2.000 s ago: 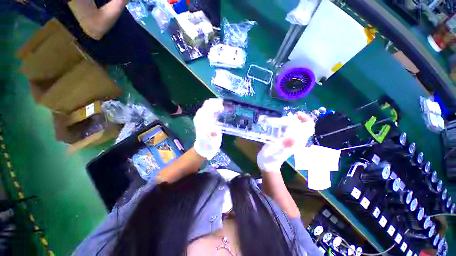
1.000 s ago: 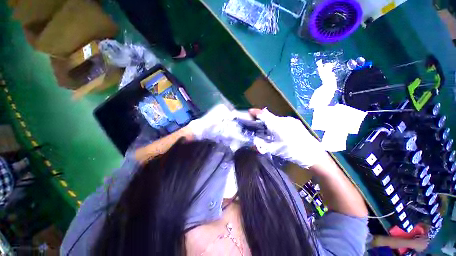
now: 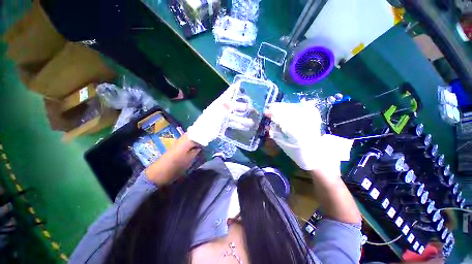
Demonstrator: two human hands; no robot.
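Observation:
A clear plastic case [image 3: 249, 116], a see-through rectangle with rounded corners and a pale rim, is held up over the bench edge. My left hand [image 3: 213, 119], in a white glove, holds it from the left side, and its fingers show through the clear face. My right hand [image 3: 297, 129], also gloved, grips the right edge, where a black fitting [image 3: 278, 96] shows. Some right fingertips are hidden by the case or too blurred to tell apart.
On the green bench lie a purple ring fan [image 3: 311, 65], a thin empty frame [image 3: 271, 53], a green clamp [image 3: 399, 116] and rows of black units [image 3: 401, 191]. A black crate [image 3: 111, 157] and cardboard [image 3: 62, 87] stand on the left. A person's dark clothing [image 3: 121, 41] shows top left.
The case has gone from level, through a blurred low hold near my chest, to upright with its clear face showing. Both hands have moved forward from the chest and still hold it.

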